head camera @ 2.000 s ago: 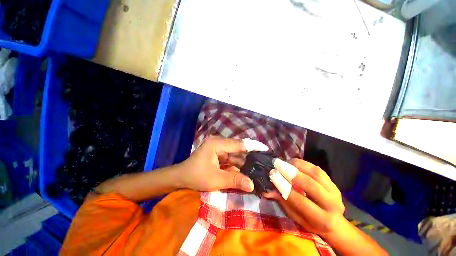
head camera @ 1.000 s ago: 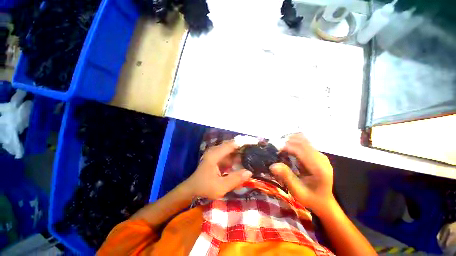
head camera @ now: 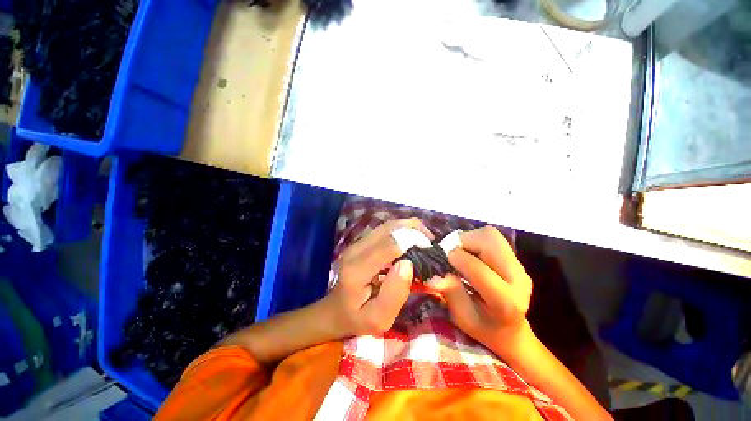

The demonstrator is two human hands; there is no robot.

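A black spiky assembly is held between both hands over the lap, in front of the checked apron. My left hand pinches its left side with thumb and fingers. My right hand pinches its right side. White covers show on fingertips of both hands. The fingers hide the edges of the piece. The white work sheet lies on the table beyond the hands.
A raised blue bin and a deeper blue tote at left hold black parts. More black parts lie at the table's far edge. A cream ring and a white bottle are at the top right. A metal-edged box stands at right.
Both hands now grip the black piece from its two sides with fingers bent over it; it looks more folded or turned than before. The camera view has shifted.
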